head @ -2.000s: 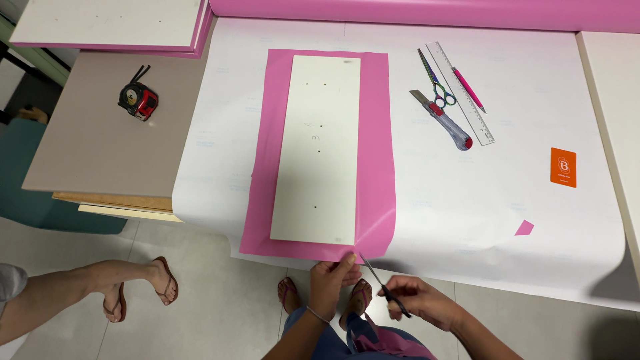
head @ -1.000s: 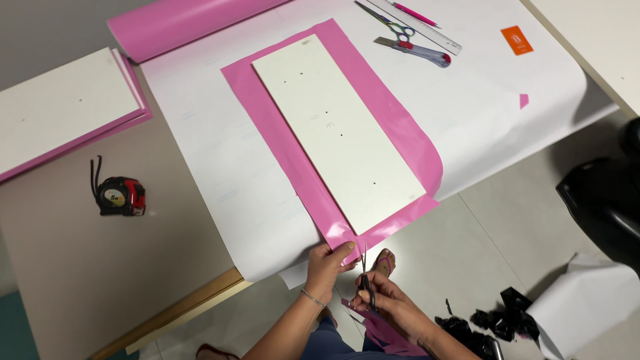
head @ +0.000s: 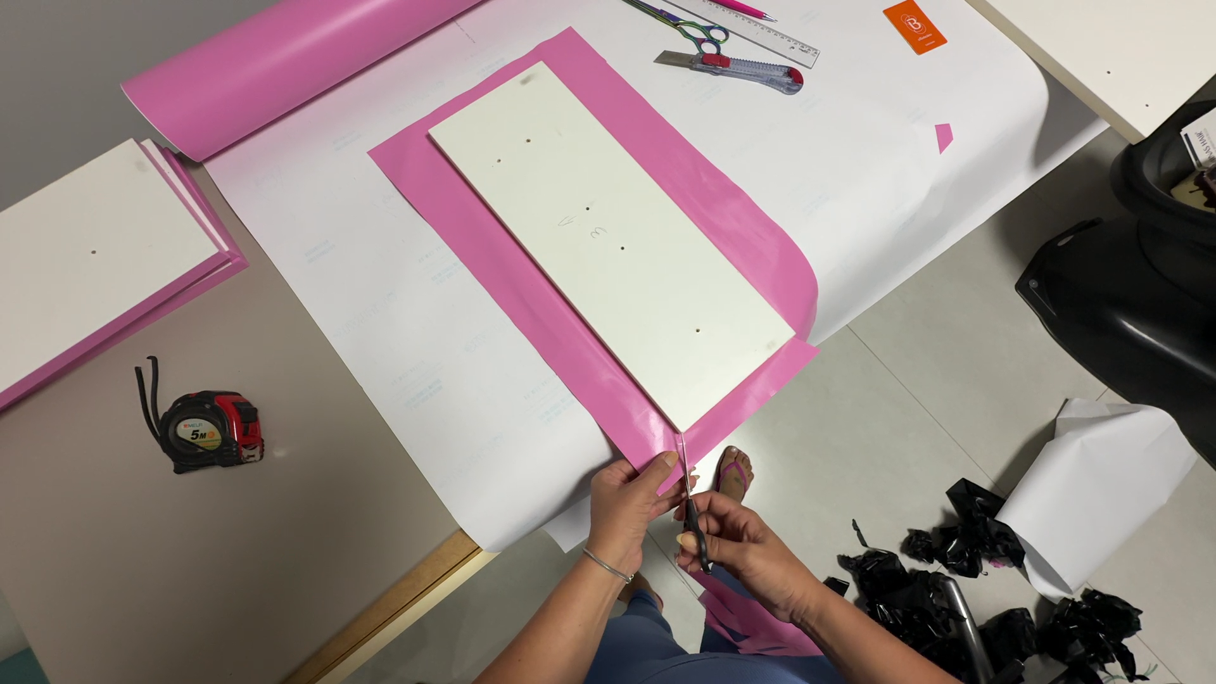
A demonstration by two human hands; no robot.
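Note:
A white board with small holes point(head: 608, 237) lies on a larger sheet of pink vinyl film point(head: 727, 190), whose near corner hangs past the table edge. My left hand point(head: 627, 508) pinches that film corner between thumb and fingers. In my right hand point(head: 746, 551) are black-handled scissors point(head: 696, 527), their blades at the film by the board's near corner. A slit or fold runs there; which one is hard to tell. Further off lie multicoloured scissors point(head: 698, 33), a utility knife point(head: 731, 71), a clear ruler point(head: 760, 33) and a pink pen point(head: 746, 8).
A pink film roll point(head: 304, 66) lies at the back left. Pink-edged boards point(head: 104, 256) and a tape measure point(head: 214, 432) rest on the left. An orange card point(head: 915, 26) and a pink scrap point(head: 943, 138) lie right. Crumpled black plastic point(head: 902, 598) and a black chair base point(head: 1121, 304) are on the floor.
The view has turned and shifted a lot. The scissors have moved from beside the film's lower edge to the board's near corner. The left hand still holds the film.

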